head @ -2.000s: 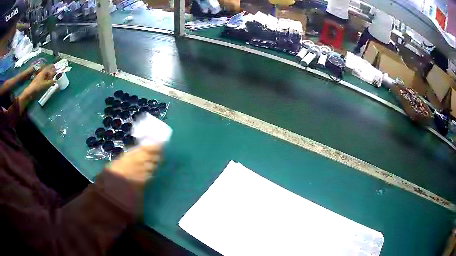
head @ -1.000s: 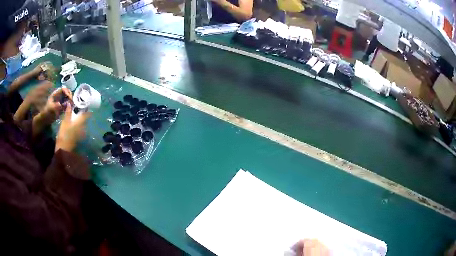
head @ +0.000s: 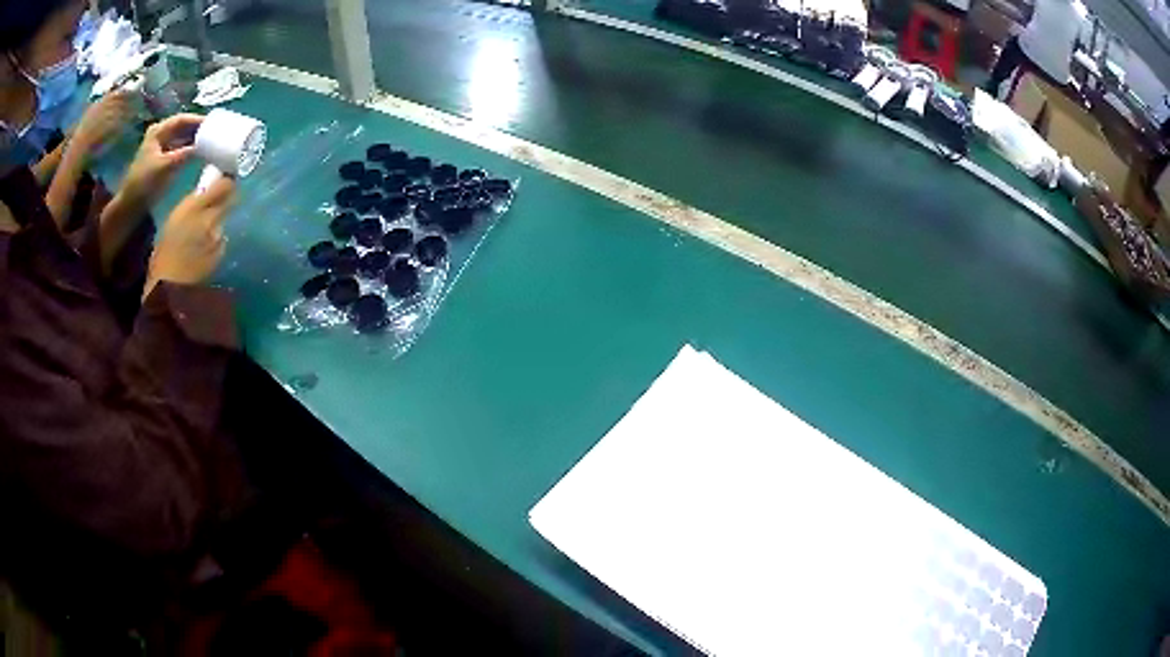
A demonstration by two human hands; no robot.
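Note:
Neither of my hands is in view. A stack of white sticker sheets (head: 770, 513) lies nearest, at the lower right, cut off by the bottom edge. Its surface is washed out to plain white. Rows of pale grey round stickers (head: 985, 601) show at its right end. To the left, black round caps (head: 400, 239) lie grouped on a shiny clear plastic bag (head: 436, 308). A seated worker at the left holds a white handheld fan (head: 231, 143) in both hands, its round head facing right.
A pale worn metal edge (head: 770, 263) runs diagonally between the green bench and the dark green conveyor belt (head: 719, 141). A metal post (head: 349, 49) stands at the upper left. White and black parts, cartons (head: 1084, 128) and a person are on the far side.
The view has shifted, so the bench things sit higher and further right. The fingertips on the sheets at the bottom edge are gone. The neighbouring worker has lifted the fan clear of the bench.

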